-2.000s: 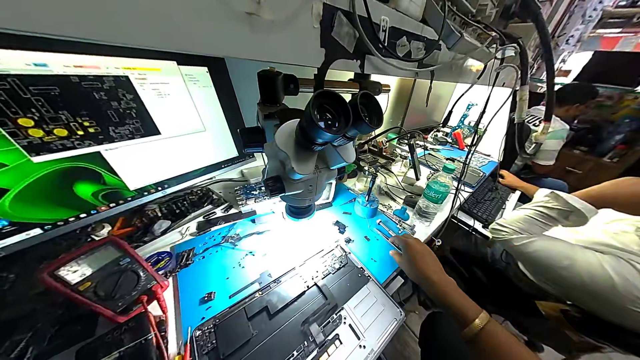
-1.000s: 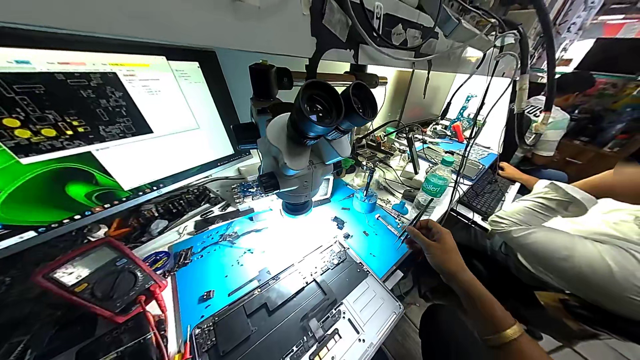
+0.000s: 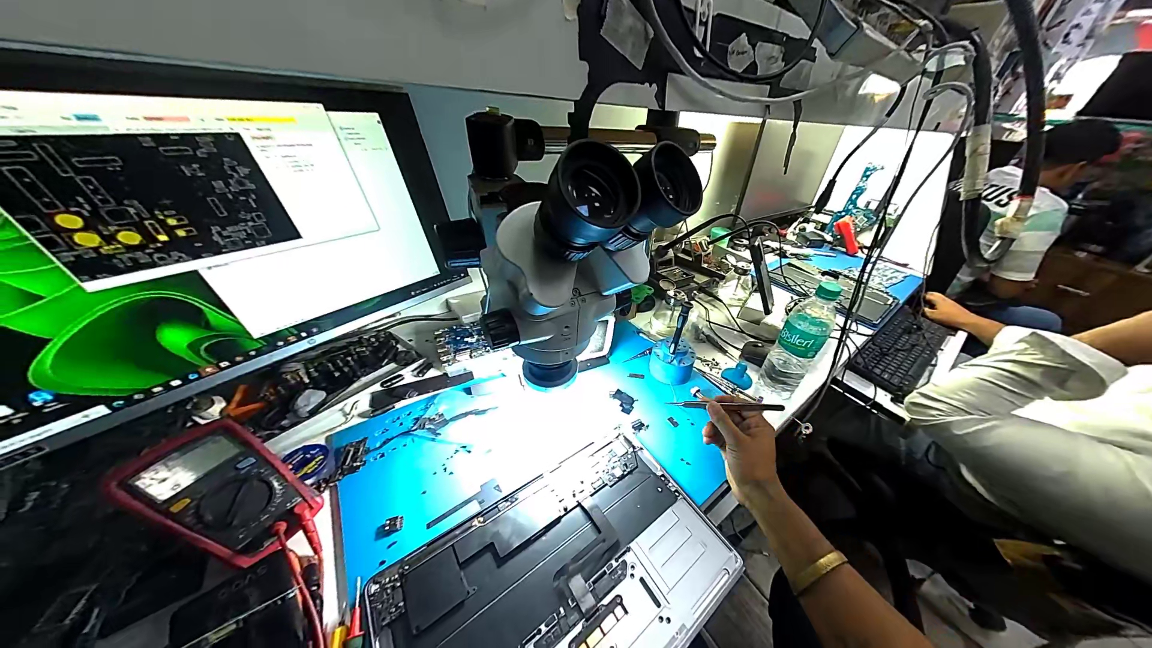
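Note:
My right hand (image 3: 745, 450), with a bracelet on its wrist, holds a pair of thin tweezers (image 3: 731, 406) over the right edge of the blue work mat (image 3: 688, 450). The tweezers point left. An opened laptop chassis (image 3: 540, 558) lies on the mat, left of and below the hand. A stereo microscope (image 3: 567, 261) stands over the brightly lit middle of the mat. Small parts, among them a dark component (image 3: 623, 400), are scattered on the mat. A blue round holder (image 3: 671, 362) stands just beyond the tweezers. My left hand does not show.
A red multimeter (image 3: 216, 486) with leads lies at the left, below a monitor (image 3: 207, 243) showing a board layout. A water bottle (image 3: 799, 342) stands beyond my right hand. At the right, a person in light clothing (image 3: 1035, 396) sits near a keyboard (image 3: 900, 351); another person (image 3: 1035, 207) is farther back.
My right hand was by the tools at the mat's right edge; it has lifted the tweezers, which now lie level between its fingers.

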